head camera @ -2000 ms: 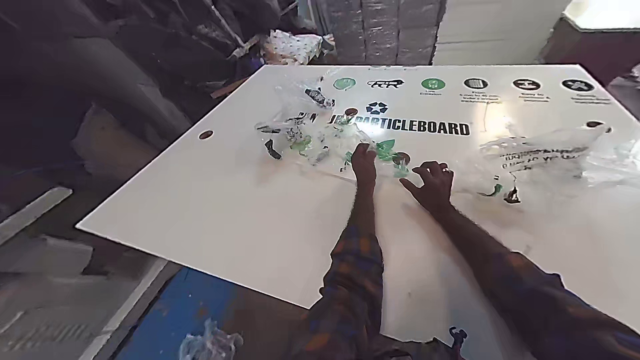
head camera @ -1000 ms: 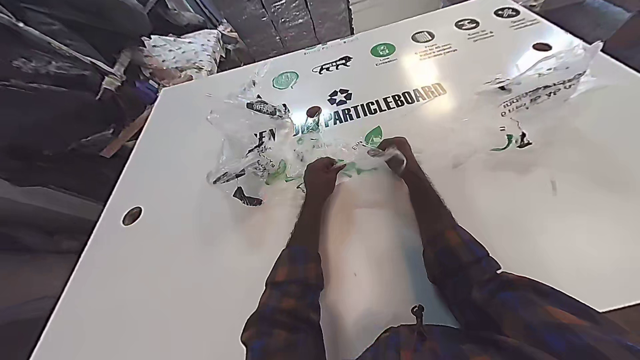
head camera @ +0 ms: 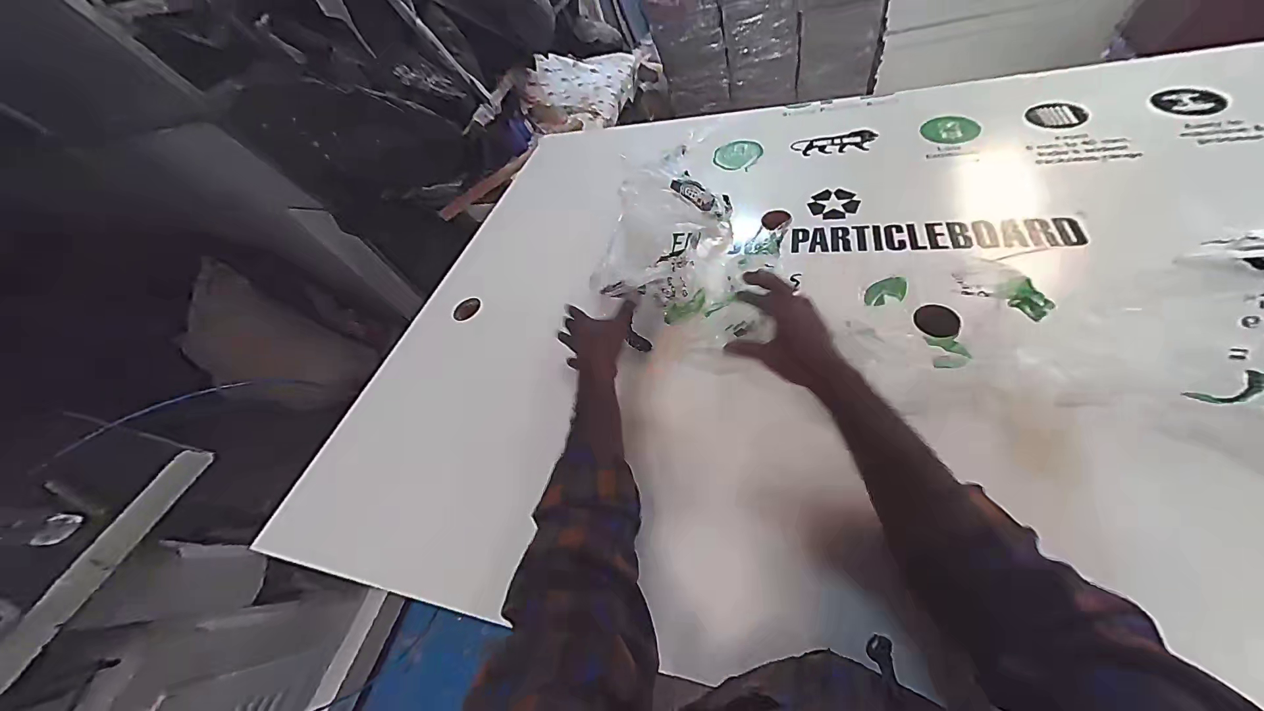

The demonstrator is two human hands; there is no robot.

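A large white particleboard panel (head camera: 415, 464) lies flat before me, with black and green printing on its face. Crumpled clear plastic film (head camera: 652, 237), itself printed in black and green, rests on the panel ahead of my hands. At the film's lower left edge is my left hand (head camera: 597, 336), fingers spread. My right hand (head camera: 785, 331) is by the film's right side, thumb and fingers apart, with no clear grip on it. A dark round hole (head camera: 936, 321) shows in the panel to the right of my right hand. More printed film (head camera: 1229, 252) lies at the right edge.
Wrapped stacked packs (head camera: 760, 54) stand beyond the panel's far edge, beside a crumpled patterned wrapper (head camera: 583, 89). Dark clutter fills the left side. A pale strip (head camera: 109, 568) lies at lower left, and a blue surface (head camera: 430, 652) shows under the panel's near edge.
My hands, close together at the film one second ago, have moved apart and the fingers have spread. My left hand is now at the film's lower left edge. The view has shifted.
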